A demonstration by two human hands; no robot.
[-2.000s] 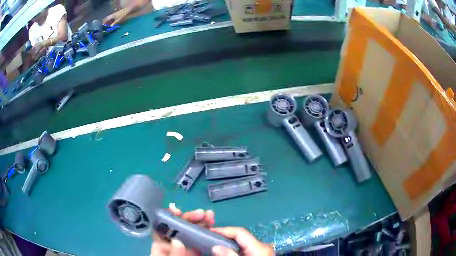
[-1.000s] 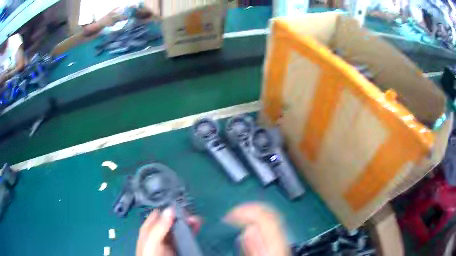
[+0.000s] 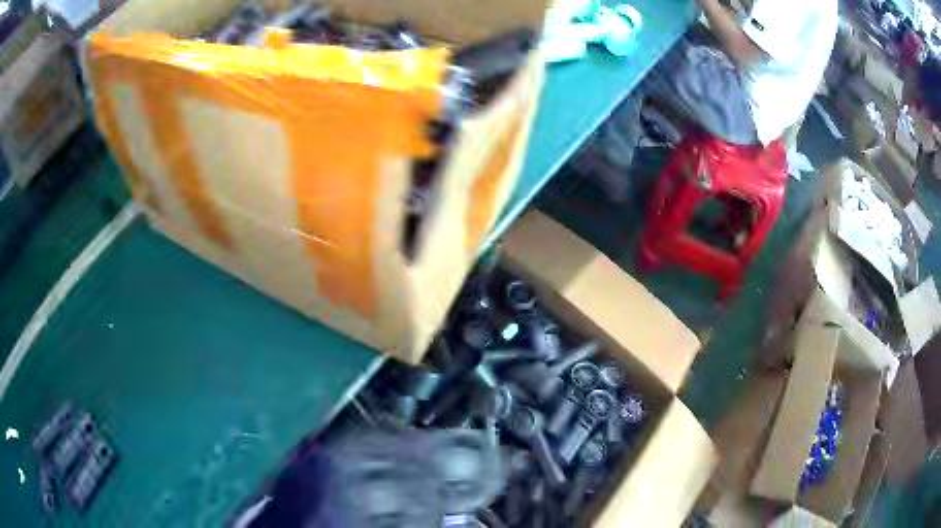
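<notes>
An open lower carton (image 3: 640, 340) beside the bench holds many dark grey fans (image 3: 593, 407) with round heads and handles, lying jumbled. A blurred grey shape (image 3: 413, 474) is over its near side at the bottom of the view; I cannot tell exactly what it is, though round outlines show in it. Dark blue material lies beside it. Several grey handle covers (image 3: 77, 454) lie in a small stack on the green benchtop (image 3: 206, 361) at the lower left. Neither of my hands can be made out.
The tall taped carton (image 3: 242, 165) stands on the bench edge, filled with dark grey parts. A red stool (image 3: 717, 206) stands on the floor at the upper right, beside a person in white (image 3: 795, 62). More open cartons (image 3: 800, 413) stand at the right, one with blue parts.
The view has swung right and down to the lower carton. The three fans beside the taped carton no longer show there. My hands and the fan held before are no longer distinguishable.
</notes>
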